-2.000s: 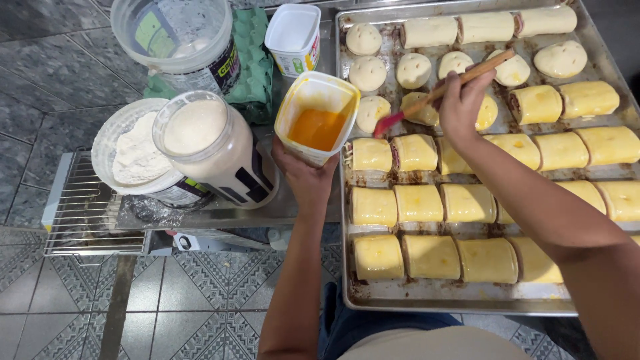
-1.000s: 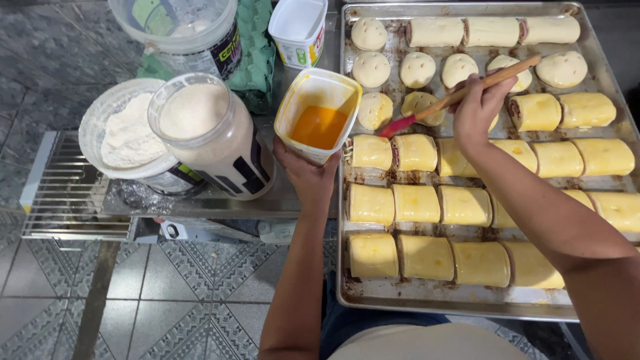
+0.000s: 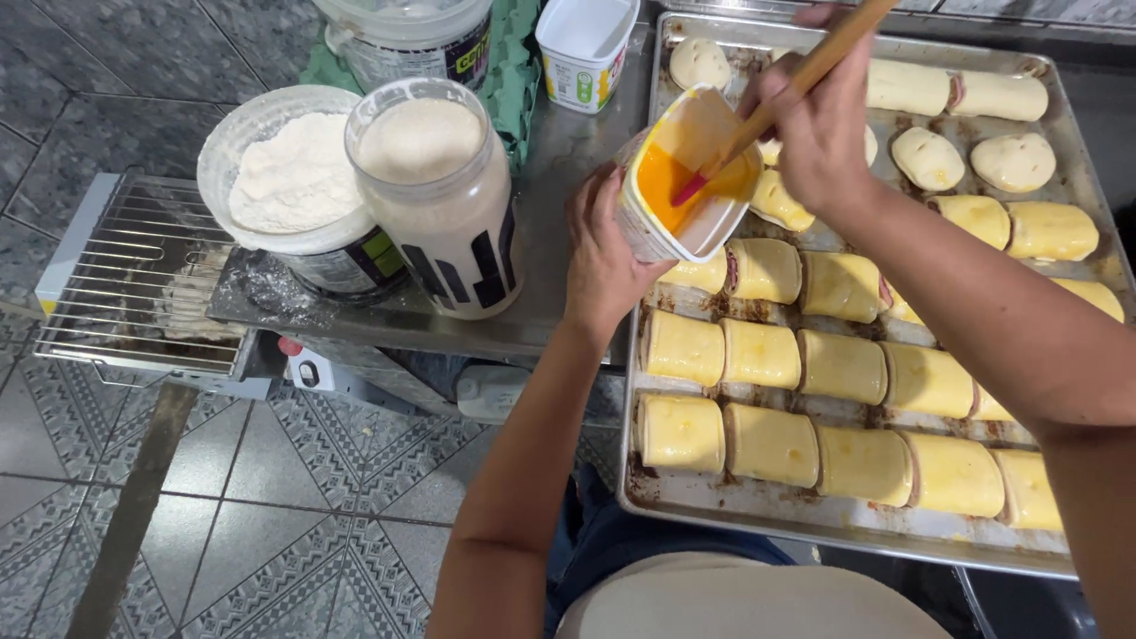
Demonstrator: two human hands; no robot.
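Observation:
My left hand (image 3: 608, 253) holds a white plastic tub (image 3: 643, 213), tilted, with yellow-orange egg wash (image 3: 661, 177) inside. My right hand (image 3: 821, 115) grips the wooden handle of a pastry brush (image 3: 799, 80); its red head dips into the egg wash. Under and beside my hands lies a metal baking tray (image 3: 799, 524) with rows of filled dough rolls (image 3: 772, 444), many glossy and yellow. Paler round dough pieces (image 3: 927, 160) and pale rolls (image 3: 998, 96) lie toward the far edge, some hidden by my right hand and the tub.
Left of the tray stand a jar of pale powder (image 3: 461, 231), a bucket of flour (image 3: 293, 177), another bucket (image 3: 408, 53), a green egg carton (image 3: 515, 89) and an empty white tub (image 3: 584, 62). A wire rack (image 3: 142, 275) lies lower, over the tiled floor.
The brush has moved from the dough pieces on the tray into the tub. My left hand now tilts the tub toward my right hand.

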